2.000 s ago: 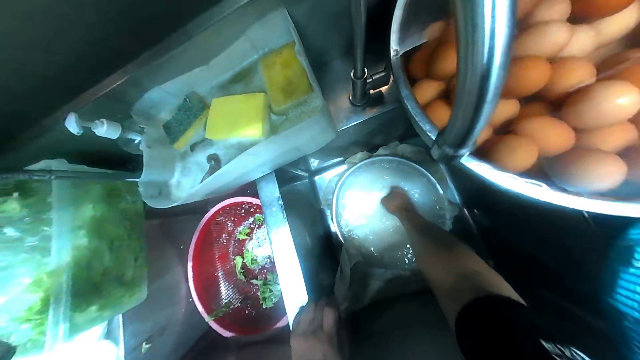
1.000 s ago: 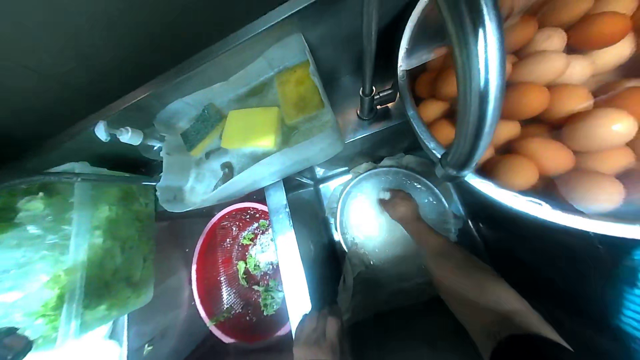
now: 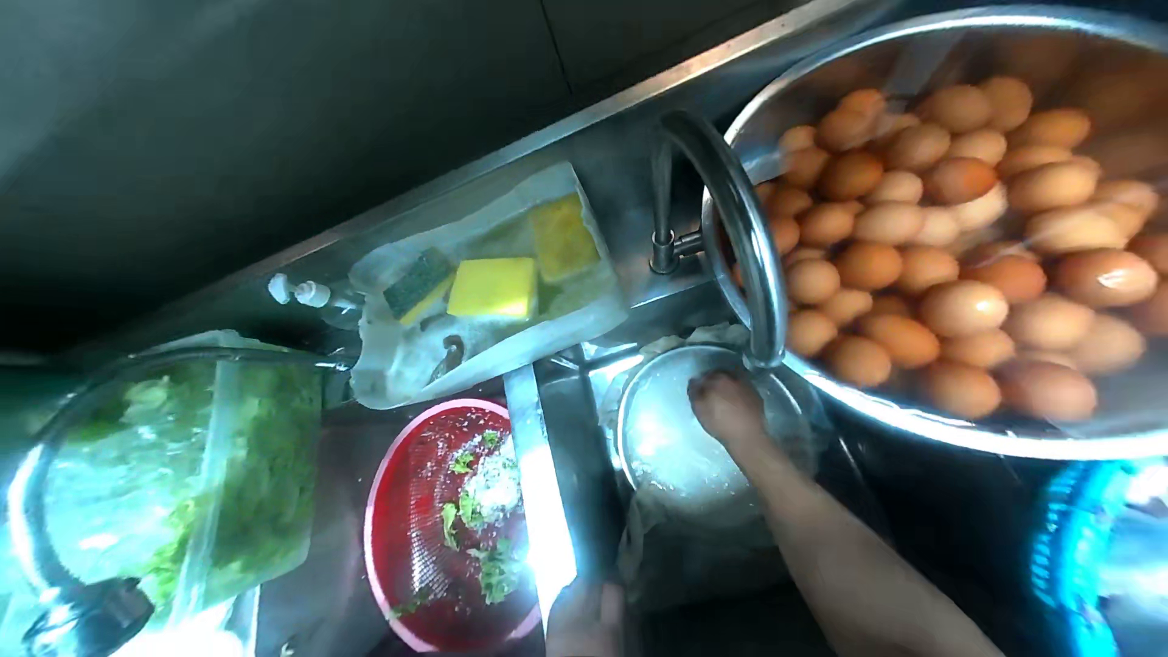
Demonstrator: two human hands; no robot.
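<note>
A round metal strainer or bowl [image 3: 680,447], glossy and wet-looking, sits at the centre right over what looks like a plastic liner [image 3: 646,525]. Over its upper right part, my right hand [image 3: 727,401] reaches in; its fingers are dim, and whether they hold anything is unclear. My left hand [image 3: 586,620] rests at the bottom edge of the view, at the lower end of the bright metal sink divider [image 3: 538,465]; its grip cannot be made out. Left of the divider is a red plastic colander [image 3: 392,511] with green leaf scraps [image 3: 497,570] in it.
A large metal bowl [image 3: 876,415] of brown eggs [image 3: 963,308] fills the upper right, beside a curved faucet [image 3: 744,228]. A lined tray [image 3: 493,351] holds sponges [image 3: 493,287]. Leafy greens [image 3: 265,456] in a clear container stand left, under another faucet [image 3: 36,511]. A blue basket [image 3: 1054,538] shows lower right.
The view has shifted, showing more of the egg bowl and the left faucet. My right hand stays over the round metal vessel, and my left hand remains by the divider.
</note>
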